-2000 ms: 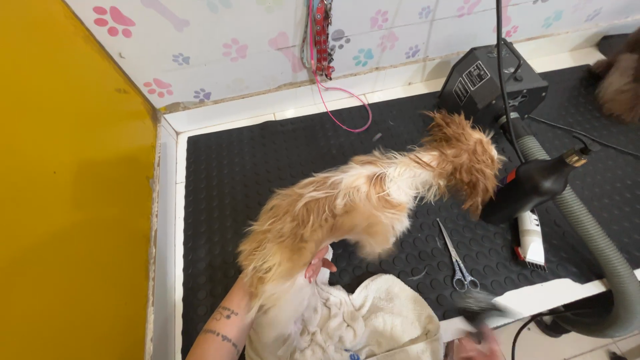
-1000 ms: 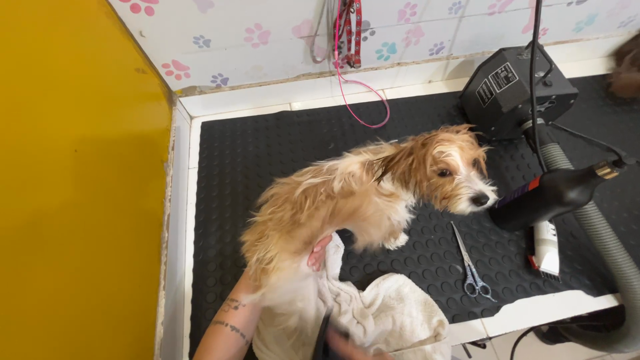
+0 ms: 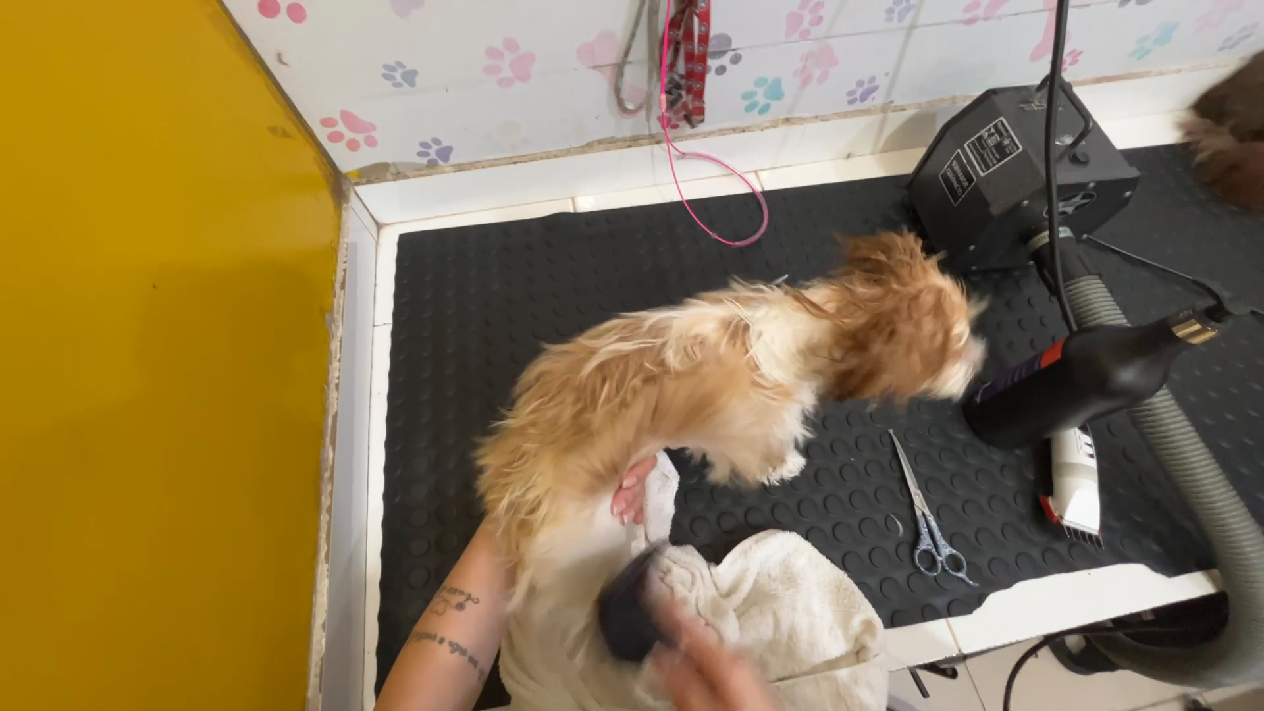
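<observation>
A tan and white dog (image 3: 671, 375) stands on a black studded rubber mat (image 3: 474, 286), its head turned to the right. My left hand (image 3: 632, 491) reaches under its belly from behind, fingers showing beside a towel; whether it grips is hidden. My right hand (image 3: 701, 657), blurred by motion, is at the bottom centre on a dark grooming tool (image 3: 629, 604), probably a brush, close to the dog's hind leg. A cream towel (image 3: 805, 617) lies bunched below the dog. Scissors (image 3: 923, 513) rest on the mat to the right of it.
A black blower (image 3: 1022, 168) with a grey ribbed hose (image 3: 1185, 464) stands at the right. In front are a black bottle-shaped object (image 3: 1076, 380) and a white clipper (image 3: 1074, 484). A pink loop (image 3: 716, 237) hangs at the wall. Dark brown fur (image 3: 1229, 133) shows far right.
The dog's head, facing my view one second ago, has turned away to the right. My right hand and the dark tool, near the mat's front edge at first, have moved left to the dog's hindquarters.
</observation>
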